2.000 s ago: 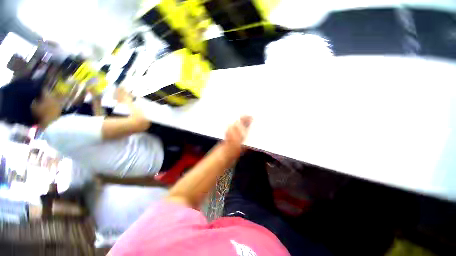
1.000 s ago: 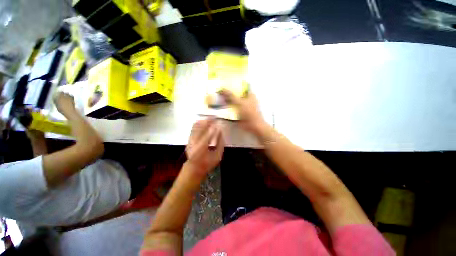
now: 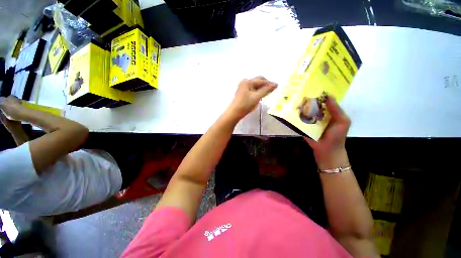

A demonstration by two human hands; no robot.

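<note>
A yellow retail box (image 3: pixel 321 80) with black ends and a dark round product picture is tilted above the white table. My right hand (image 3: pixel 331 123) holds it by its lower right end. My left hand (image 3: pixel 251 94) is to the left of the box and apart from it, with thumb and fingertips close together. I cannot tell whether it pinches something thin. A whitish sheaf of poly bags (image 3: pixel 267 21) lies at the far side of the table.
Waiting boxes (image 3: pixel 121 60) stand at the left of the white table (image 3: pixel 192 75). A coworker in a light shirt (image 3: pixel 65 174) is at the left. A carton (image 3: pixel 419 206) with yellow box edges inside is low at the right. A red stool (image 3: pixel 151 169) is below.
The yellow box has moved right, been lifted and tilted, and is held in my right hand. My left hand has moved right and up along the table. The view has shifted right.
</note>
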